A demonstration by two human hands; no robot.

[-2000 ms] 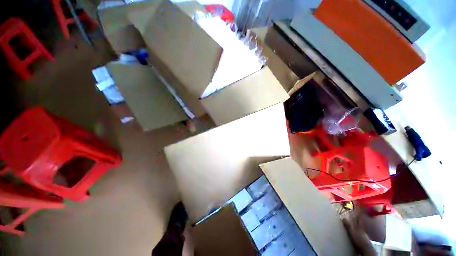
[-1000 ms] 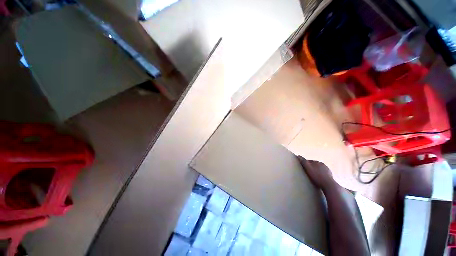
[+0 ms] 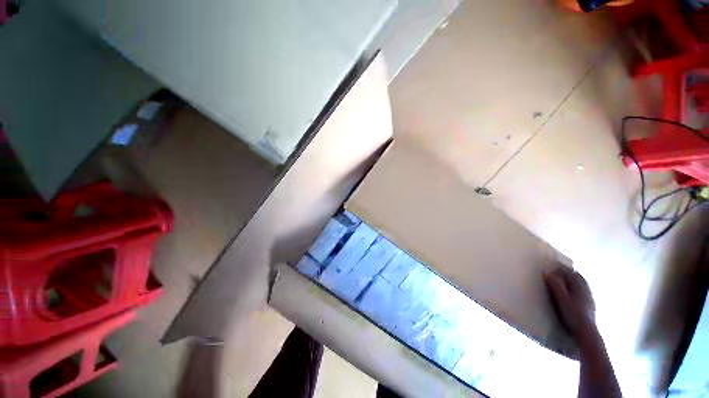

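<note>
An open brown carton [image 3: 373,326] stands in front of me, its flaps spread. Tight rows of small whitish packs [image 3: 389,272] fill it, with a shiny, film-like glare on them. My right hand [image 3: 571,299] is at the outer end of the right-hand flap [image 3: 451,225], fingers curled over its edge. My left hand [image 3: 204,365] is blurred at the lower left, at the bottom corner of the large far flap [image 3: 303,202]; its fingers are hidden or smeared.
A large pale carton panel [image 3: 241,54] fills the upper left. Red plastic stools stand at the left [image 3: 85,272] and at the upper right [image 3: 668,155], where a black cable [image 3: 641,194] loops on the brown floor [image 3: 505,101]. My dark-clad leg [image 3: 291,365] is just below the carton.
The view has moved in and down over the packed carton. My right hand stays on the flap, now nearer its outer end. My left hand has come into view. The orange machine has left the picture.
</note>
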